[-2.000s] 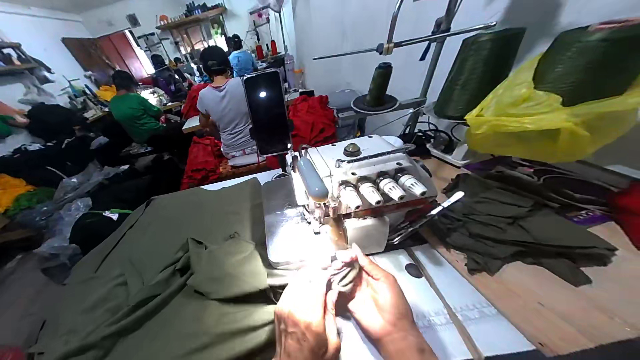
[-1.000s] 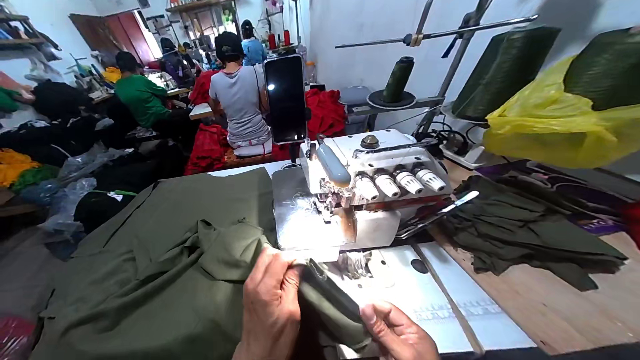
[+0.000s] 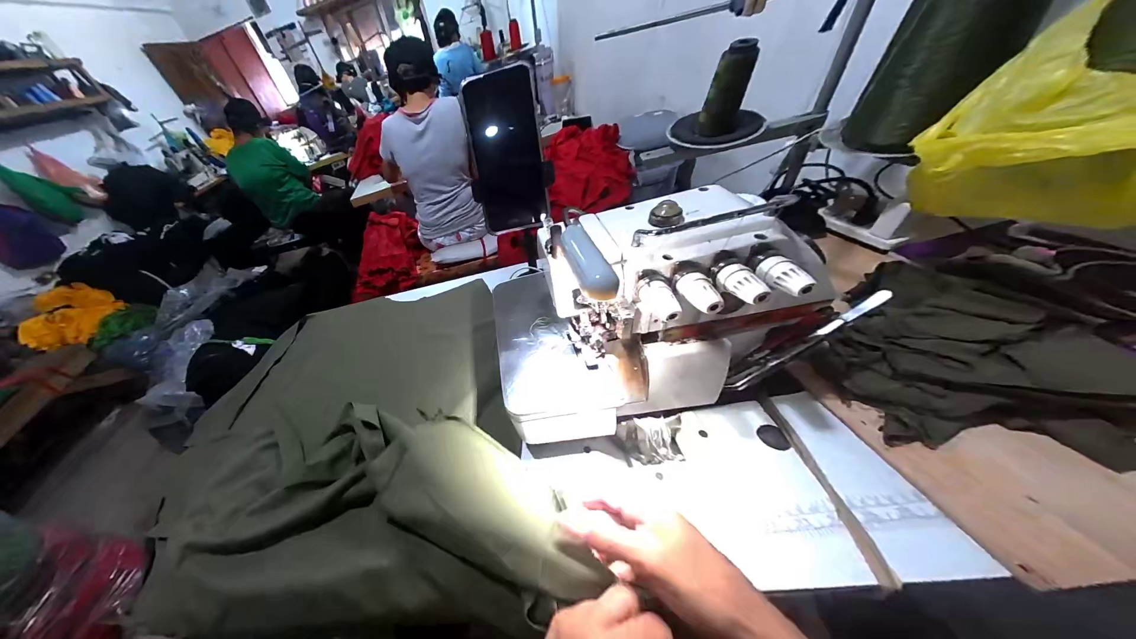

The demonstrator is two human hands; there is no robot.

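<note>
Olive-green fabric (image 3: 355,497) lies in folds over the left of the table, its right end lit brightly. My right hand (image 3: 666,559) grips the edge of this fabric in front of the overlock sewing machine (image 3: 701,266). Low at the frame's bottom edge, my left hand (image 3: 608,617) is partly cut off; its fingers close at the same fabric end, just below the right hand. The machine's needle and presser foot area (image 3: 593,337) has no fabric under it.
A phone (image 3: 506,146) stands upright behind the machine. Dark green cloth pieces (image 3: 994,346) lie at right, near tweezers (image 3: 852,312). Thread cones (image 3: 729,89) and a yellow plastic bag (image 3: 1029,133) are at the back right. Several people sit farther off, beside red cloth (image 3: 590,169).
Both hands have moved nearer the table's front edge and come together at the fabric end; one second ago they were apart, holding a stretch of it between them.
</note>
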